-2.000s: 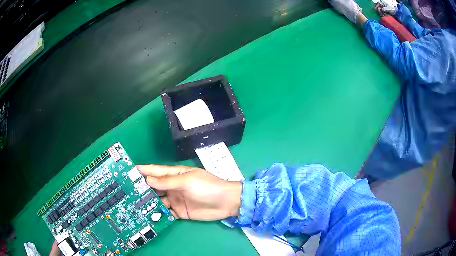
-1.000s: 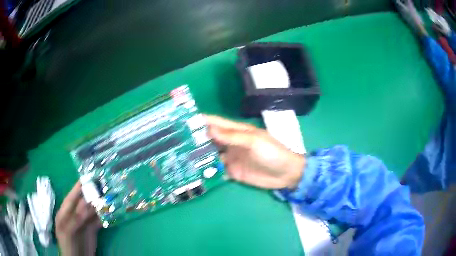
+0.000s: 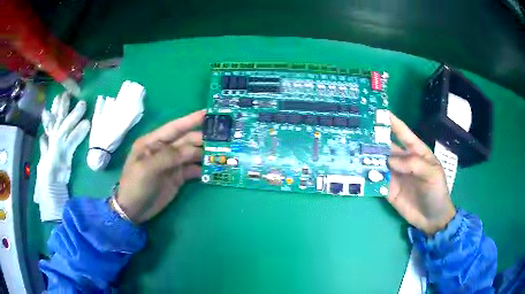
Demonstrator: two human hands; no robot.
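A green circuit board [image 3: 288, 135] is held component side up in the middle of the view. Its green terminal row runs along the far edge, a red block sits at the far right corner, and two ports are on the near edge. My left hand [image 3: 167, 163] grips its left edge beside a black square part. My right hand [image 3: 417, 172] grips its right edge. Both hands are bare, and some fingertips are hidden behind the board.
A black box [image 3: 483, 138] with a white label roll [image 3: 459, 113] stands at right, with a label strip [image 3: 445, 161] beneath it. White gloves [image 3: 118, 118] lie at left. A pale control panel [image 3: 12, 201] is at the left edge. A blurred red shape [image 3: 40, 46] is at upper left.
The view has turned left, so the label box now shows at far right. The board has moved to the centre and is nearly level, with both hands still on it.
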